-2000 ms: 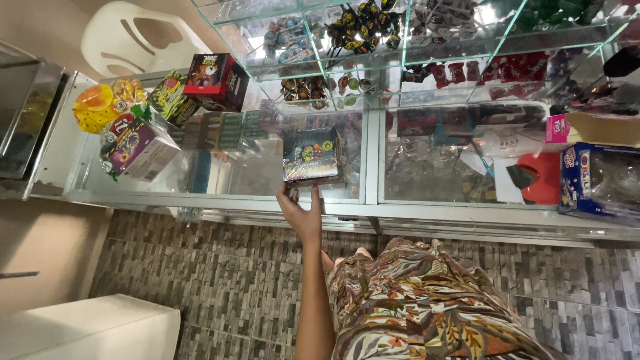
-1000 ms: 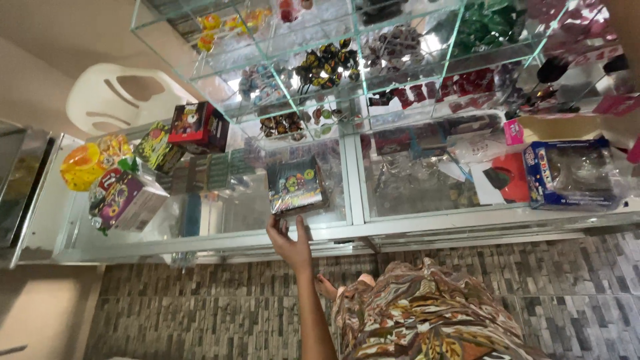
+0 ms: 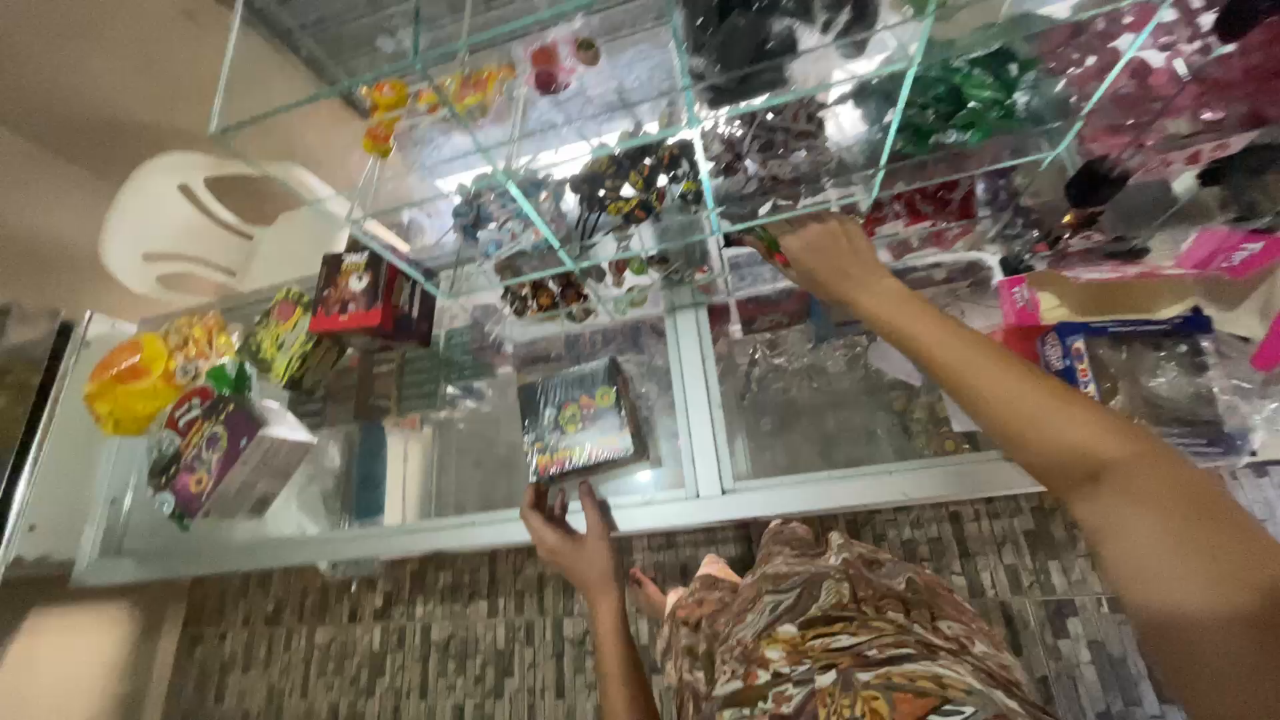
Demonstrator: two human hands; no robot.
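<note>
My left hand (image 3: 572,535) is at the counter's front edge, fingers apart, its fingertips at the lower edge of a dark box in shiny wrap (image 3: 580,420). This box lies on the glass counter (image 3: 470,440). My right hand (image 3: 820,255) reaches to the lower compartments of the glass candy rack (image 3: 707,190), right of the black and yellow wrapped candies (image 3: 640,180). Its fingers are partly hidden and blurred. A small dark item with red and green shows at the fingertips; whether the hand grips it I cannot tell.
At the left stand a red and black box (image 3: 372,298), a purple and white box (image 3: 235,455) and a yellow bag (image 3: 130,385). Behind them is a white plastic chair (image 3: 225,225). On the right lie a blue box with a clear window (image 3: 1140,385) and an open pink box (image 3: 1130,295).
My right arm has come into view from the right and reaches to the rack. My left hand stays near the wrapped box. The view has shifted, showing more of the rack.
</note>
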